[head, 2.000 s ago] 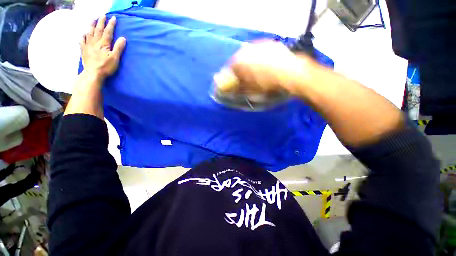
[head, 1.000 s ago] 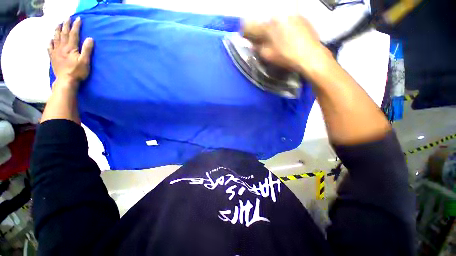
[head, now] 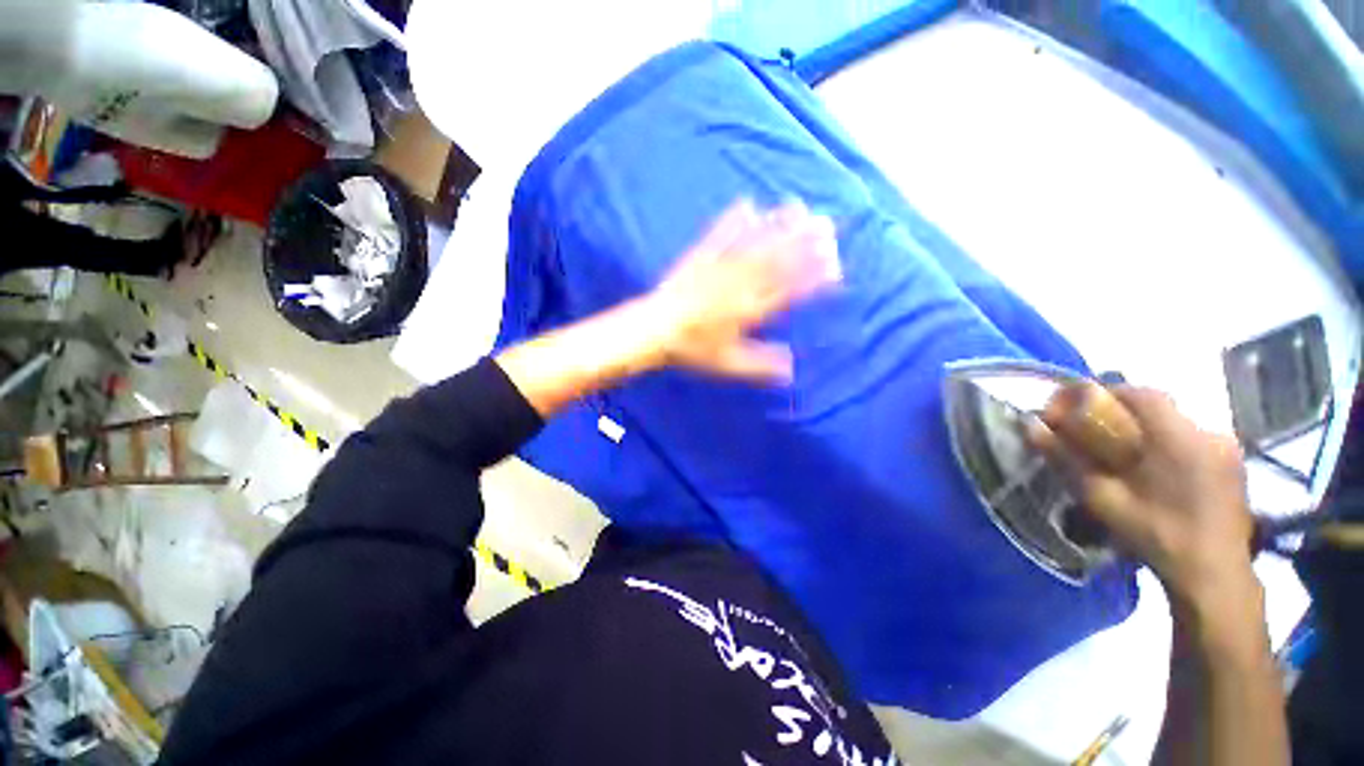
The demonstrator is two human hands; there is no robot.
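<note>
The blue work jacket (head: 868, 509) lies spread over the white padded pressing board (head: 516, 68), with a small white label (head: 610, 428) near its front edge. My left hand (head: 756, 285) is blurred, fingers apart, over the middle of the jacket; I cannot tell if it touches the cloth. My right hand (head: 1174, 479) grips the handle of the steam iron (head: 1017, 464). The iron's silver pointed body is over the right part of the jacket, its tip to the upper left. Whether its sole touches the cloth is hidden.
A square metal iron rest (head: 1282, 382) is on the white table at the right. A round black bin (head: 347, 252) with white scraps stands on the floor at the left. Yellow-black tape (head: 257, 397) and a wooden stool (head: 135, 452) are beyond. Small snips (head: 1101, 739) lie at the bottom right.
My left hand has left the jacket's left edge and moved inward. The iron in my right hand is nearer the jacket's right end. The view has turned, showing the bin and iron rest.
</note>
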